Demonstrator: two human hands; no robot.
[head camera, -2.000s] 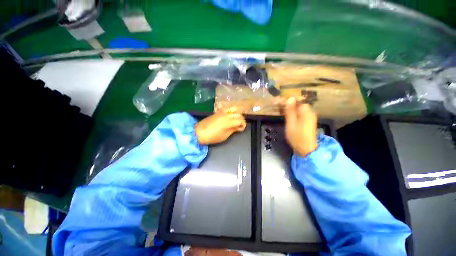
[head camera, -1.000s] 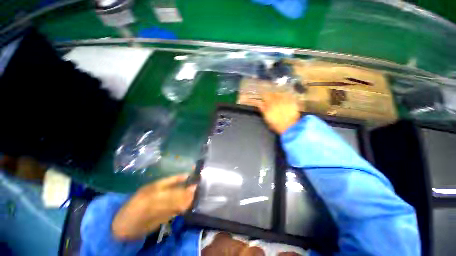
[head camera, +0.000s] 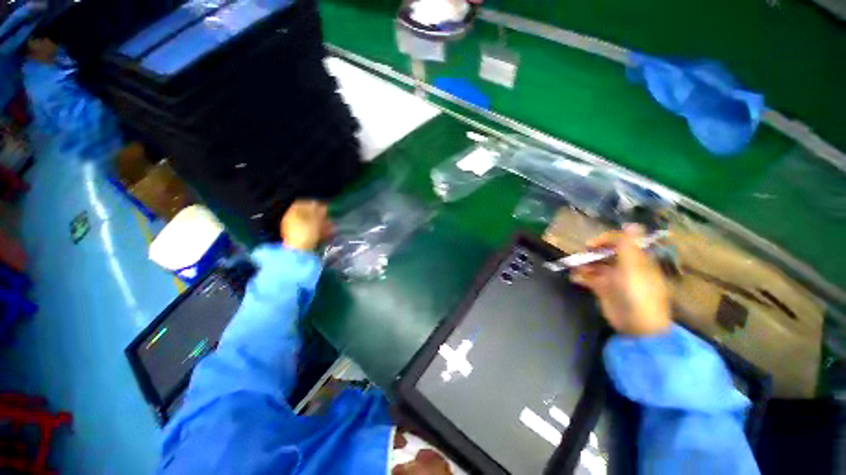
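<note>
A glossy grey back cover (head camera: 501, 357) lies in the left panel of a black tray (head camera: 452, 327) on the green bench. Several dark camera dots (head camera: 516, 266) sit in its top corner. My right hand (head camera: 633, 286) holds a slim white pen-like tool (head camera: 583, 259), its tip just right of the dots. My left hand (head camera: 304, 225) is at the left, beside the tall tray stack and at the edge of the crumpled clear film (head camera: 371, 243). Its fingers are blurred, and I cannot tell whether it holds anything.
A tall black tray stack (head camera: 243, 111) stands at the left. A brown cardboard sheet (head camera: 742, 301) lies behind the tray, with clear bags (head camera: 557, 176) along the back. Another panel in a frame (head camera: 190, 334) is lower left. A person's blue sleeve (head camera: 70, 102) shows at upper left.
The view has swung left. My left hand has moved from the tray's left side to the film and stack. My right hand now shows the white tool near the camera dots.
</note>
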